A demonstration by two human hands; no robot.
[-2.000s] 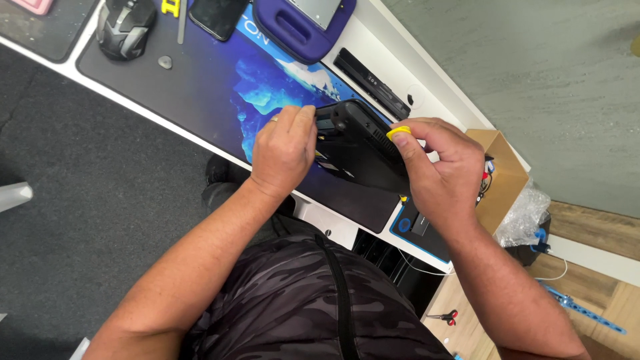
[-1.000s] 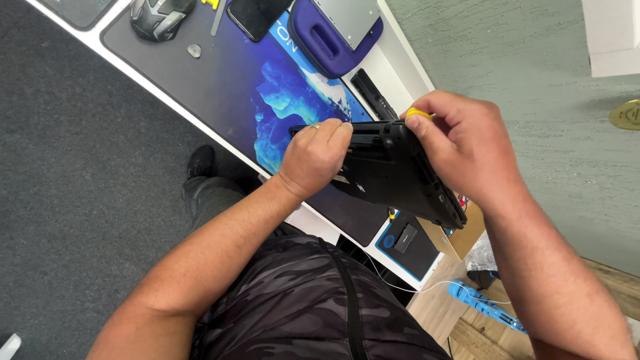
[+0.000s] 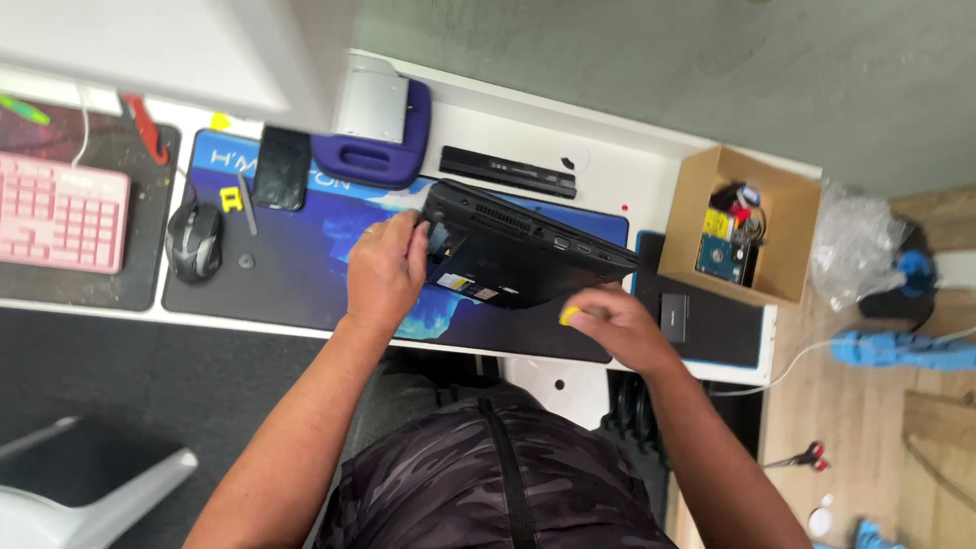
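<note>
A closed black laptop [image 3: 526, 263] is tilted above the blue and black desk mat [image 3: 297, 267], its underside with labels and a side edge with vents and ports facing me. My left hand [image 3: 387, 267] grips its left end, beside an open bay in the casing. My right hand [image 3: 621, 324] pinches a small yellow tool [image 3: 569, 315] between thumb and fingers, close to the laptop's lower right corner. Whether those fingers also touch the laptop I cannot tell. Behind the laptop lies a black laptop battery [image 3: 507, 172] on the white desk.
A cardboard box [image 3: 686, 221] with a hard drive [image 3: 720, 258] and other parts stands at right, by bubble wrap [image 3: 858, 244]. Leftward are a purple case [image 3: 366, 164] under a silver drive [image 3: 374, 103], a phone [image 3: 282, 169], a mouse [image 3: 195, 242] and a pink keyboard [image 3: 65, 213].
My right hand has moved with the yellow tool from the laptop's upper edge to near its lower right corner. The laptop is turned so that more of its underside shows. The view has shifted widely.
</note>
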